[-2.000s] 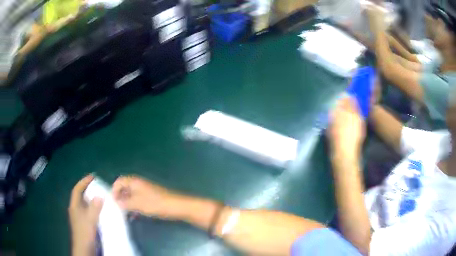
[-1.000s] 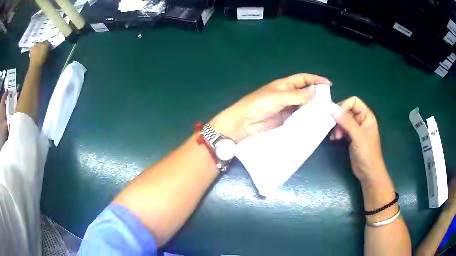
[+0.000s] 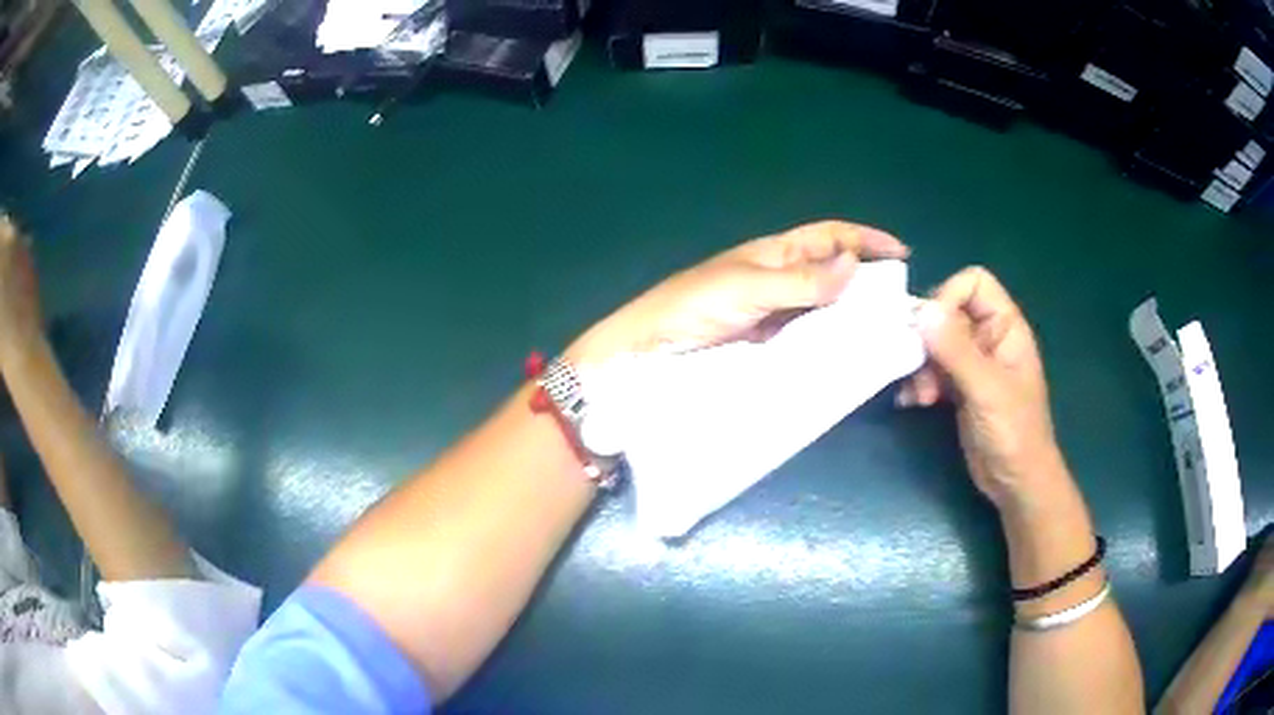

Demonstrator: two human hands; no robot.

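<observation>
A white protective sleeve (image 3: pixel 782 398), wide and soft, is held in both hands above the green tabletop. My left hand (image 3: pixel 762 286) grips its upper end, with the thumb on top; the sleeve's lower end lies over my wrist and partly covers the watch. My right hand (image 3: pixel 985 370) pinches the same end at its right corner between thumb and fingers. Whether anything is inside the sleeve cannot be told. A long white carton (image 3: pixel 1210 447) with small dark print stands at the right, a narrow printed strip along its left side.
A white bagged unit (image 3: pixel 171 310) lies at the left. Black boxes (image 3: pixel 964 70) with white labels line the far side. Printed papers (image 3: pixel 112 112) and pale bars (image 3: pixel 147 63) are at the far left. A neighbour's arm (image 3: pixel 84 433) is at left; another forearm (image 3: pixel 1223 650) is at lower right.
The sleeve has swung up and left over my left wrist, partly covering the watch. Both hands keep hold of its end. The left neighbour's arm has moved back toward the left edge.
</observation>
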